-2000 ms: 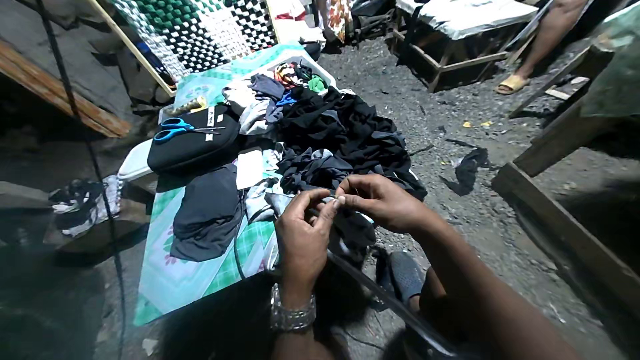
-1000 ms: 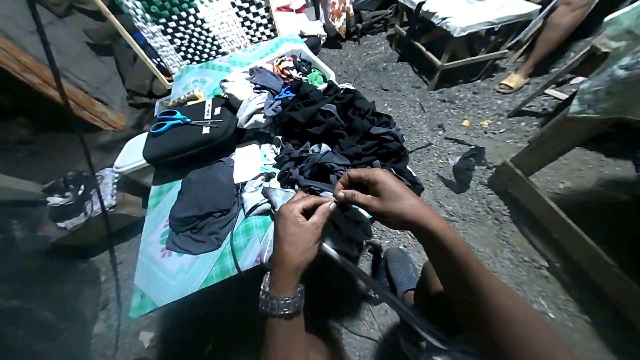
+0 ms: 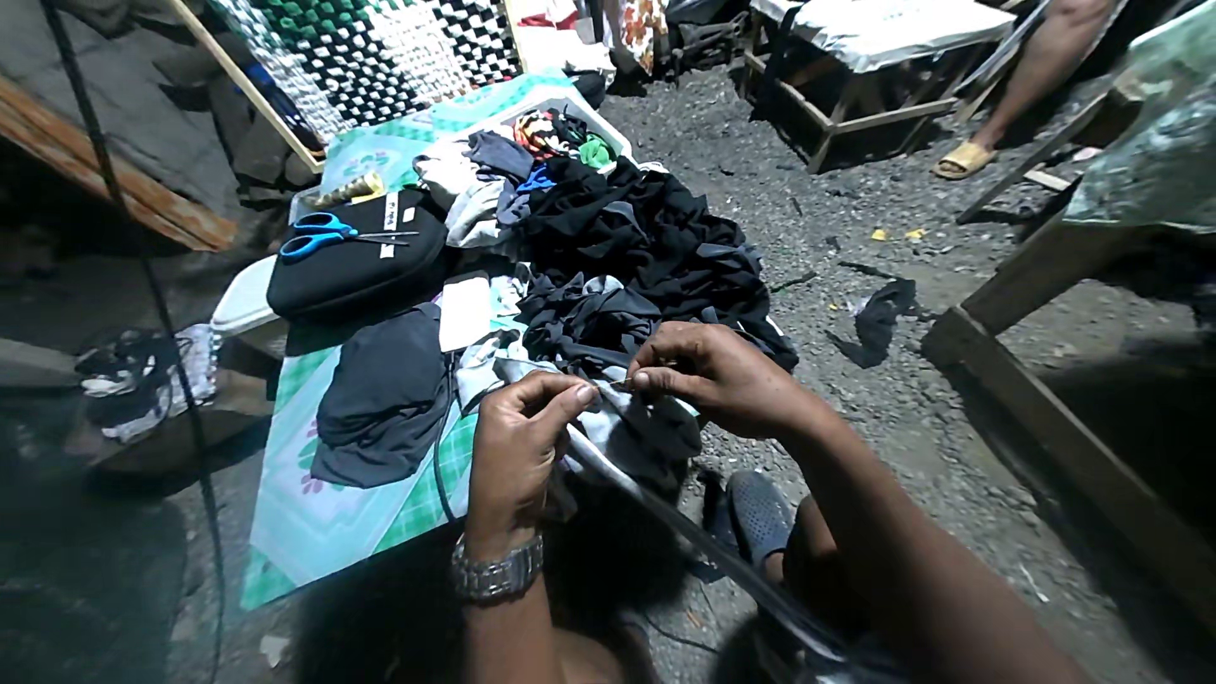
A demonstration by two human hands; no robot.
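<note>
My left hand [image 3: 532,427], with a metal-band watch on the wrist, pinches something small and thin between thumb and forefinger. Just right of it my right hand [image 3: 708,375] pinches a thin, needle-like piece; its exact kind is too small to tell. Grey cloth [image 3: 646,427] hangs below the fingers. Beyond lies a heap of black fabric [image 3: 646,247], with white, grey and blue scraps around it. Blue-handled scissors [image 3: 328,236] rest on a black zip case [image 3: 370,271]. Folded dark grey cloth [image 3: 385,399] lies in front of the case, beside a white card-like piece [image 3: 465,313].
A green checked cover [image 3: 313,532] lies under these things. A woven rag mat on a wooden frame [image 3: 380,66] stands behind. A grey tube-like strip [image 3: 703,541] crosses the lower right. Wooden stands [image 3: 1035,408] are at the right, and another person's sandalled foot [image 3: 967,160] is upper right.
The fingertips of my two hands have drawn slightly apart; a second ago they were together. The cloth and scissors have not plainly moved.
</note>
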